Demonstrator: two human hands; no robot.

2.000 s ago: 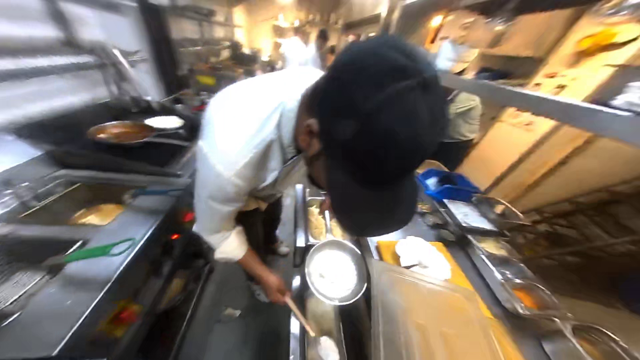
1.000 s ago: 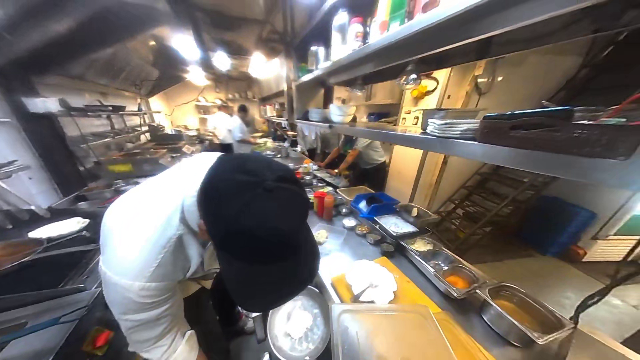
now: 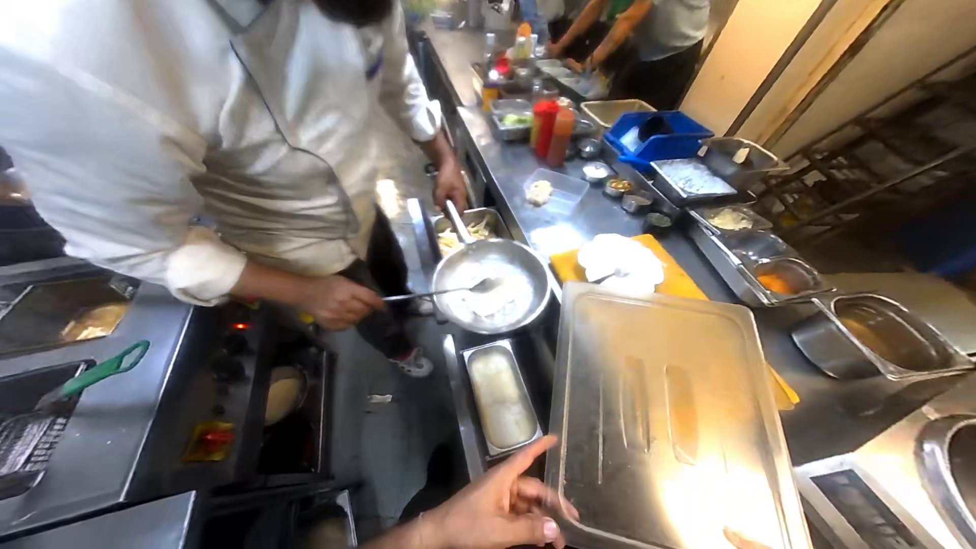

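My left hand (image 3: 507,499) is at the lower centre, fingers spread, beside the near left edge of a translucent plastic container lid (image 3: 610,358) that lies on the counter. Whether its fingertips touch the rim, I cannot tell. Of my right hand (image 3: 743,540), only a small part shows at the bottom edge, by the lid; its hold is hidden. Across from me a co-worker grips the handle of a metal frying pan (image 3: 518,263) and holds a spoon (image 3: 435,293) in it, over a white substance. A rectangular steel pan (image 3: 501,396) with pale contents sits below the frying pan.
An orange cutting board (image 3: 675,278) bearing a white bowl or cloth (image 3: 621,263) lies beyond the lid. Steel food pans (image 3: 877,335), a blue bin (image 3: 659,133) and sauce bottles (image 3: 553,130) line the counter. At left are fryers and a green-handled tool (image 3: 103,374).
The view has swung downward again. The co-worker, bent low over the pan before, now stands more upright. My hands have come into view at the bottom.
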